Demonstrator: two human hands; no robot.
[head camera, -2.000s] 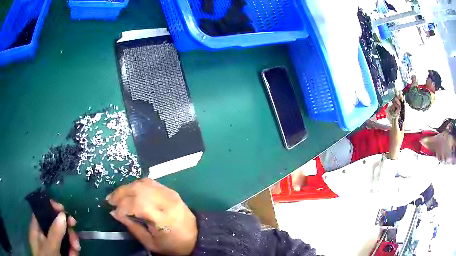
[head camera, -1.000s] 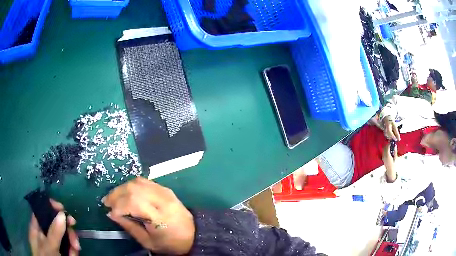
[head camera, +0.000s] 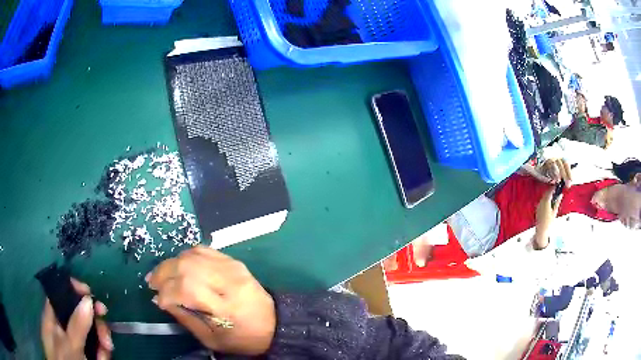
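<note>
My left hand (head camera: 76, 329), cut off by the bottom edge, holds a black workpiece bundle (head camera: 62, 294) between thumb and fingers. My right hand (head camera: 214, 299) is curled just right of it, pinching thin tweezers (head camera: 197, 311) whose rear end shows past the knuckles; their tips are hidden or too small to tell. A white flat blade (head camera: 146, 328) lies on the bench between the hands, partly under my right hand. Tiny white pieces (head camera: 158, 204) lie scattered above my hands, touching a heap of tiny black pieces (head camera: 84, 226).
A black sheet of small parts (head camera: 228, 133) lies beyond the heaps. A smartphone (head camera: 403, 148) lies to its right. Blue bins (head camera: 35, 74) and blue baskets (head camera: 344, 55) stand at the back. A dark strip (head camera: 5, 330) lies at the left edge. A seated person (head camera: 523, 211) is at the right.
My right hand has shifted very slightly. My left hand and the bundle look unmoved. The seated person's arms and head have moved.
</note>
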